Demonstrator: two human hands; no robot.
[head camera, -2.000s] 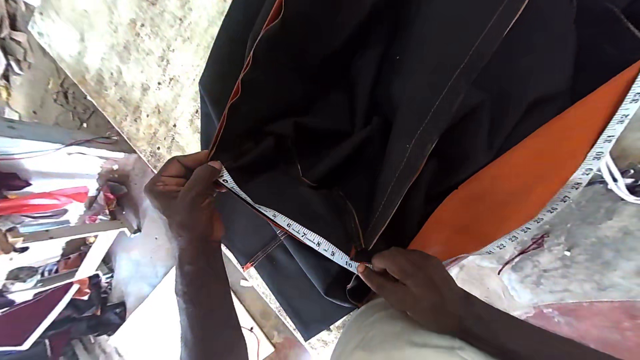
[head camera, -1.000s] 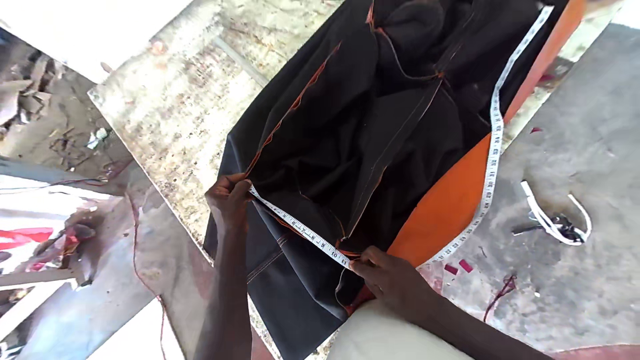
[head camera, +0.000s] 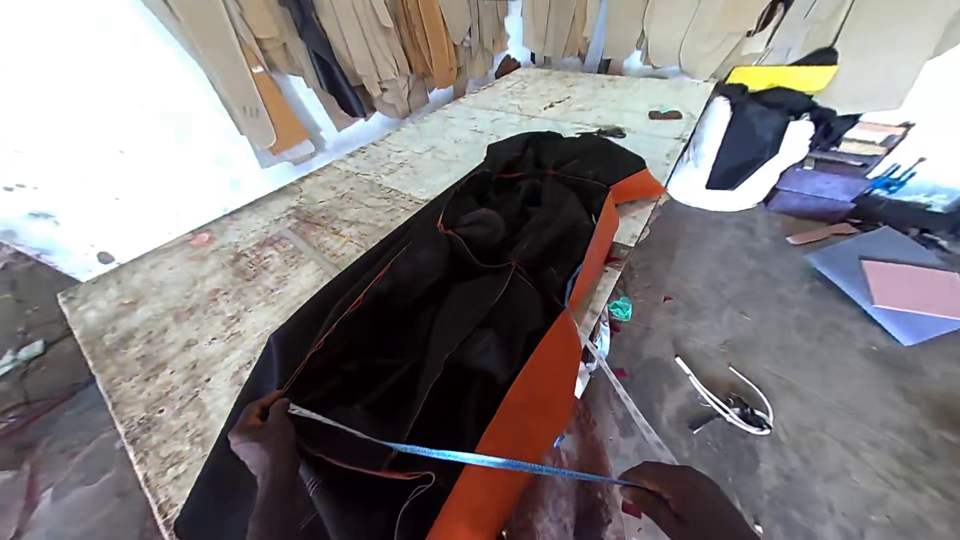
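Observation:
A black garment (head camera: 450, 315) with orange facing (head camera: 536, 397) and orange seam edging lies along the work table, its seams showing. At its lower left edge my left hand (head camera: 264, 439) pinches the cloth and one end of a tape measure (head camera: 457, 455). The tape stretches across the garment and past the orange strip to my right hand (head camera: 671, 495), which grips it beyond the table edge. From near my right hand another length of the tape runs up to the garment's right edge.
The speckled table (head camera: 217, 300) reaches far ahead. Paper patterns (head camera: 367, 45) hang along the wall. On the floor to the right are a white sack (head camera: 701, 161), white looped strips (head camera: 720, 405), flat blue and pink sheets (head camera: 911, 289) and a green scrap (head camera: 620, 308).
My right hand has moved away from the cloth to the right, and a longer span of tape now stretches between my hands. The left hand still pinches the garment edge. The view has tilted up.

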